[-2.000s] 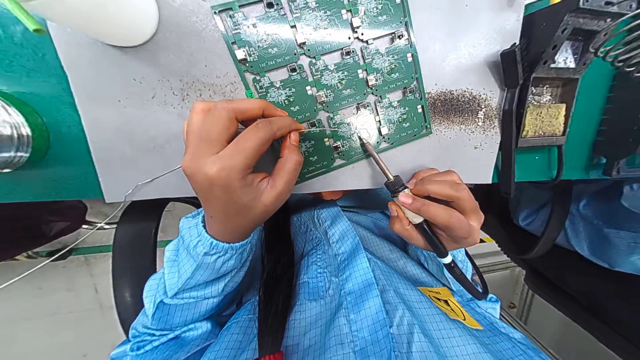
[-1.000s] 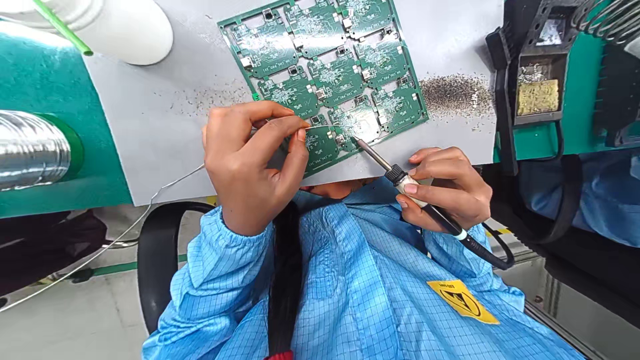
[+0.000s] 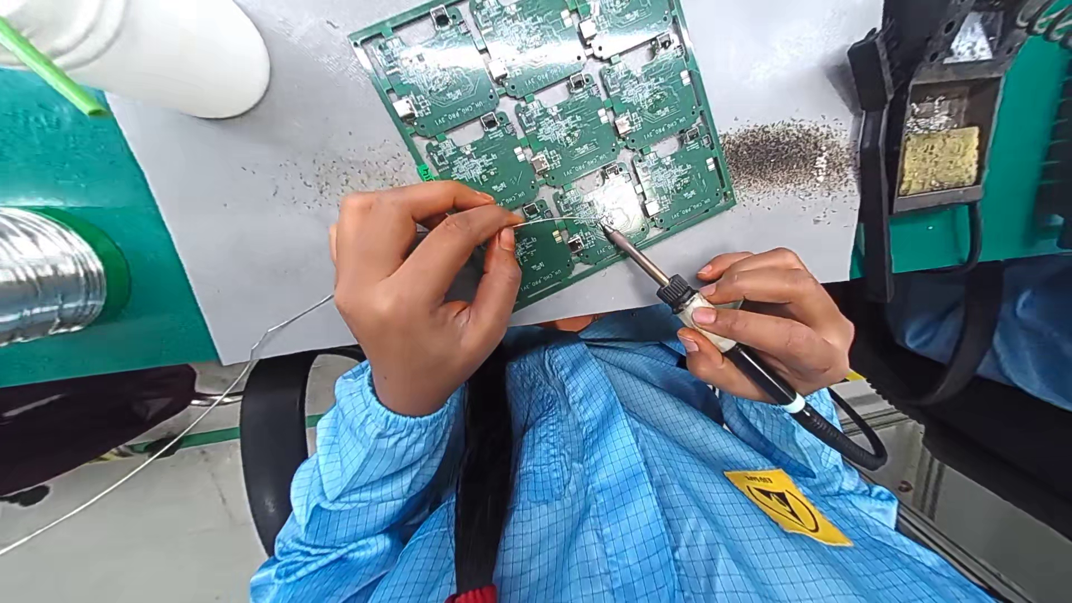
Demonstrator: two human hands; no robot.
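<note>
A panel of green printed circuit boards point(image 3: 569, 134) lies tilted on the grey work surface. My left hand point(image 3: 427, 293) pinches a thin solder wire point(image 3: 548, 220) between thumb and fingers over the panel's lower left part. The wire's far end reaches the tip of a soldering iron point(image 3: 641, 258), close to a bright glare on one lower board. Its grip rests in my right hand point(image 3: 770, 327), below and right of the panel. Whether tip, wire and board touch cannot be made out. Behind my left hand the wire trails down to the lower left.
A soldering iron stand with a yellow sponge point(image 3: 940, 162) is at the right. Dark debris point(image 3: 783, 159) lies beside the panel. At the left are a spool of shiny wire point(image 3: 50, 276) and a white container point(image 3: 184, 59) with a green stick point(image 3: 50, 67) near it.
Both hands keep their holds on the wire and the iron, whose tip remains around the same lower board. The view has shifted somewhat.
</note>
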